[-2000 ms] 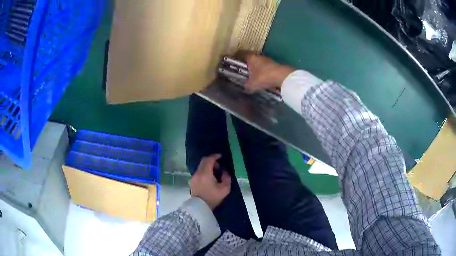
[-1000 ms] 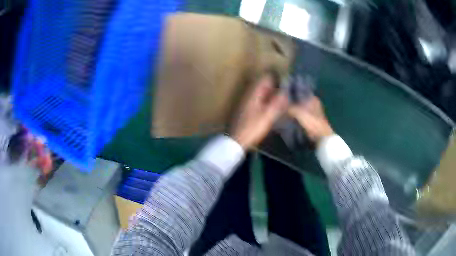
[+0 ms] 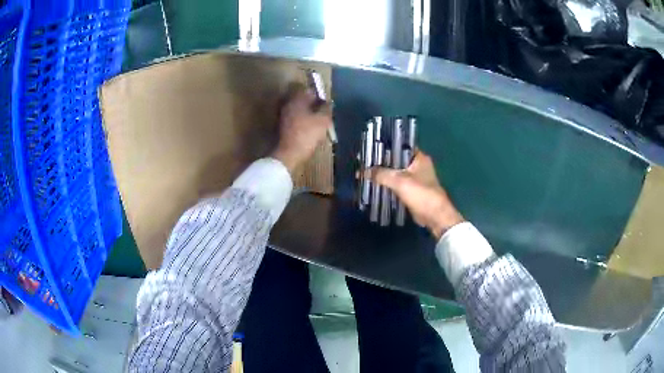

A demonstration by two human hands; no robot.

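Observation:
Several silvery metal tubes point(image 3: 386, 175) lie side by side on the dark green outfeed tray point(image 3: 502, 160). My right hand point(image 3: 411, 186) is on them, with thumb and fingers around the bundle. My left hand point(image 3: 304, 124) is over the right part of the brown cardboard sheet point(image 3: 182, 138) and holds a metal tube point(image 3: 318, 86); the hand is partly blurred. The sheet lies on the tray's left end. How many tubes the left hand holds cannot be told.
A blue crate point(image 3: 65, 146) stands at the left. A crumpled black plastic bag point(image 3: 553, 65) lies beyond the tray's curved metal rim point(image 3: 466, 74). Another piece of cardboard point(image 3: 641, 226) is at the tray's right end. My legs are below the near rim.
The view has shifted and more of the tray shows. My left hand has come up from my lap to the cardboard. My hands, close together one second ago, are now apart.

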